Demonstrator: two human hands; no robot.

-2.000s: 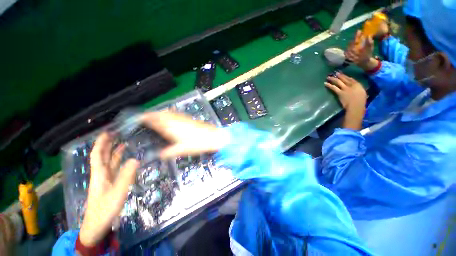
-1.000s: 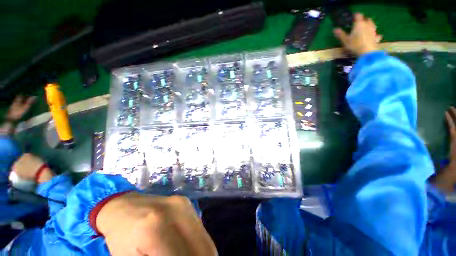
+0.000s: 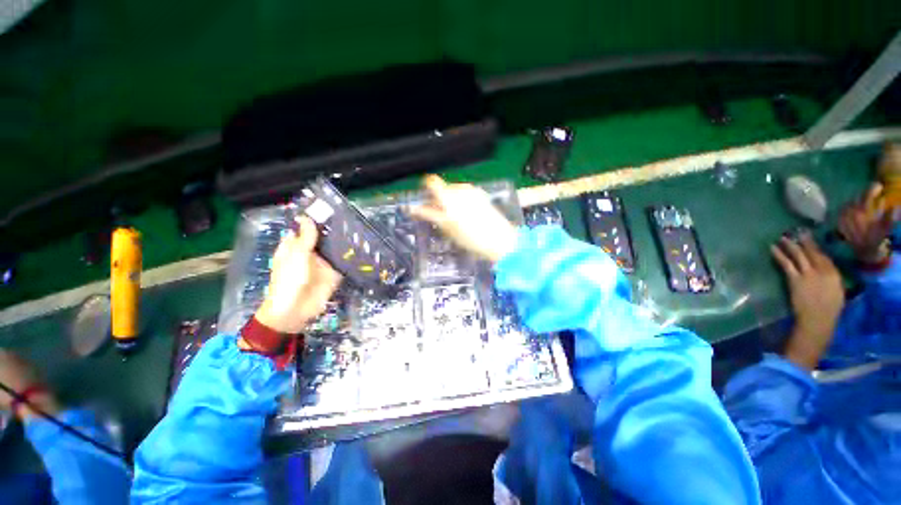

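Note:
My left hand (image 3: pixel 293 281) holds a black phone housing (image 3: pixel 348 237) tilted above the tray, its face with orange and white marks towards me. The clear blister tray (image 3: pixel 494 387), with pockets of small silver and blue-green mainboards (image 3: pixel 450 321), lies in front of me. My right hand (image 3: pixel 469 219) is blurred over the tray's back right part, just right of the housing. I cannot tell whether its fingers hold anything.
Phone housings (image 3: pixel 610 229) (image 3: pixel 680 249) lie right of the tray, another (image 3: pixel 550 153) on the belt. A wide black block (image 3: pixel 356 148) stands behind the tray. A yellow screwdriver (image 3: pixel 125 286) is at left. Neighbours' hands (image 3: pixel 812 296) are at both sides. Shiny plastic scraps (image 3: pixel 726 175) lie at right.
My left hand has come up from the front edge and now holds a housing. My right hand has moved back from the belt at right to over the tray. The camera view has shifted.

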